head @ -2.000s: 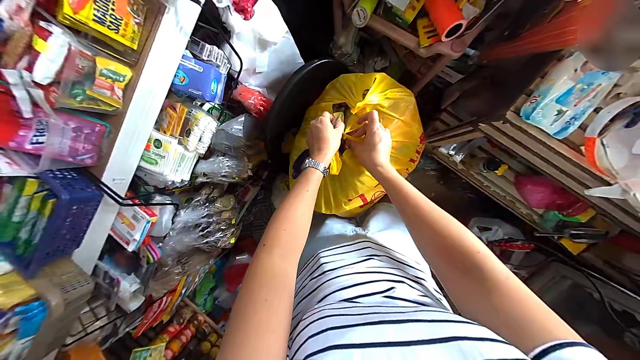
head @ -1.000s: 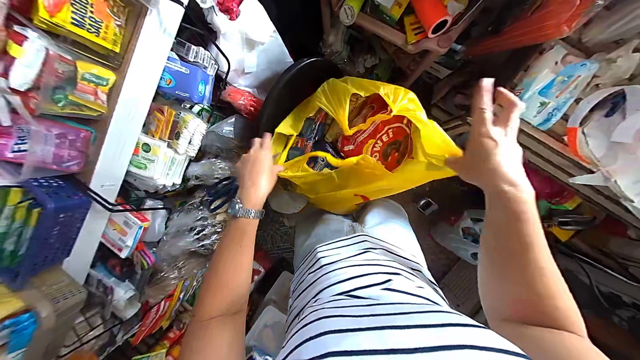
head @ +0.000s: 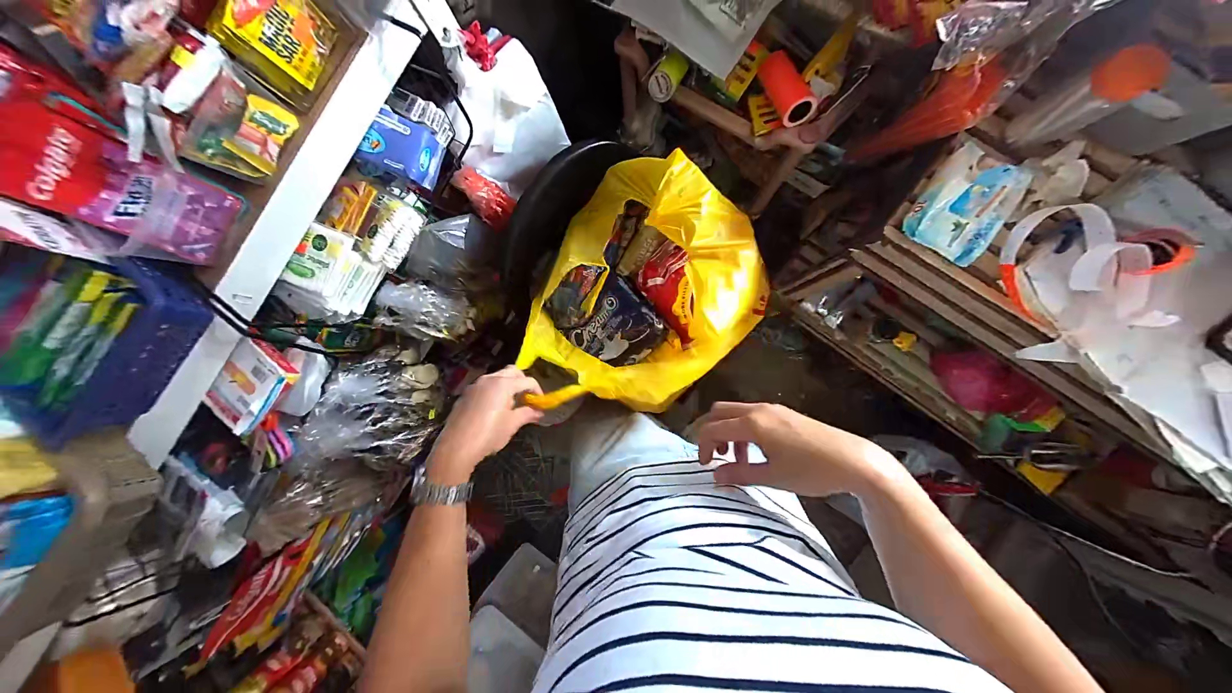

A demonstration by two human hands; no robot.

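A yellow plastic bag stands with its mouth wide apart, in front of my legs. Inside it lie a dark blue snack pack, a red pack and other wrapped goods. My left hand, with a metal watch on the wrist, pinches a handle of the bag at its lower left. My right hand is over my lap, a little below the bag, fingers partly curled and holding nothing. A round black rim shows behind the bag's left side.
Shelves with packed goods and a blue plastic basket line the left. A white plastic bag hangs behind. At the right are wooden slatted shelves with a wipes pack and white-and-orange strips. Plastic containers sit by my left leg.
Two seconds ago both hands were at the bag's gathered top; the bag has since been opened. My right hand has left the bag's right side and come down toward my lap.
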